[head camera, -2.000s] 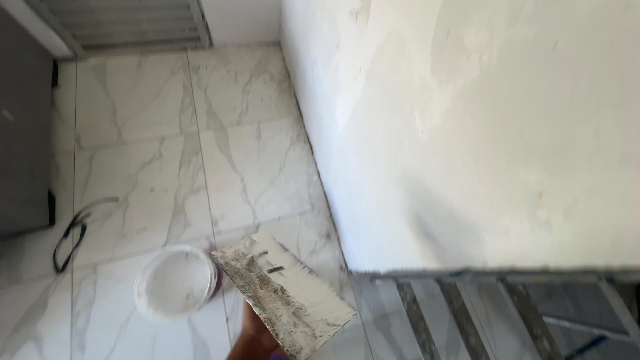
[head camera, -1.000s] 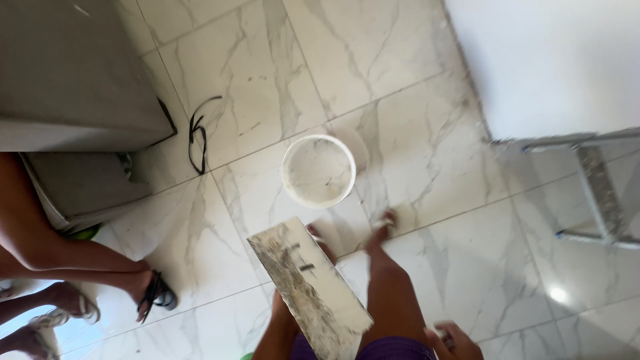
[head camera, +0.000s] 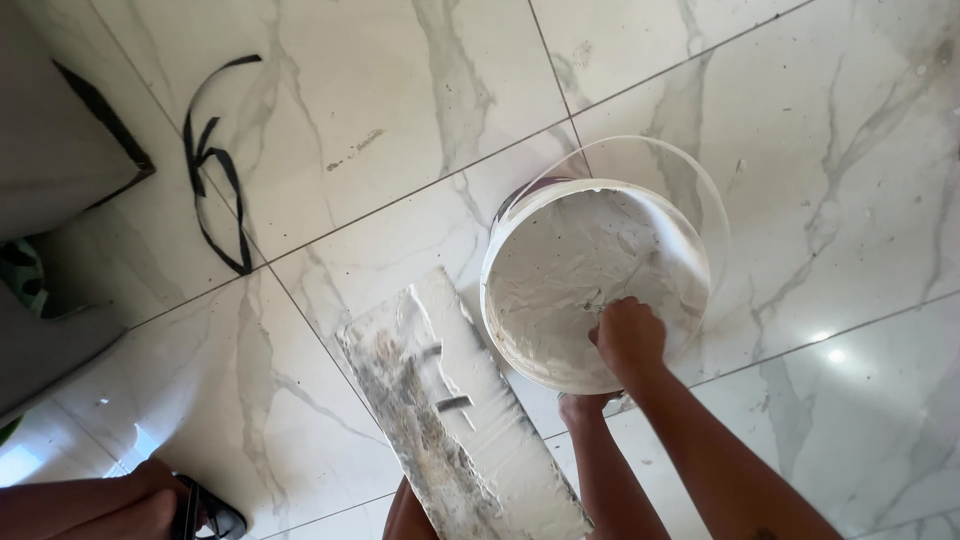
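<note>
A round white plastic bucket with a raised handle stands on the floor, with pale, putty-like paste inside. My right hand reaches into it with curled fingers, low over the paste; small grey marks show by the fingertips, and whether it grips a tool there is hidden. Left of the bucket, a rectangular board is held up at a slant, smeared with white paste along its right side and stained grey and brown on its left, with two dark slots or bars near the middle. My left hand is hidden, apparently beneath the board.
A black strap lies on the marble-look tiles. Grey furniture fills the left edge, with green patterned cloth by it. Another person's sandalled foot is at lower left. My own foot is just below the bucket.
The view has swung down and closer to the bucket. My right hand, low near my lap one second ago, is now inside the bucket. The board has stayed held up in front of me.
</note>
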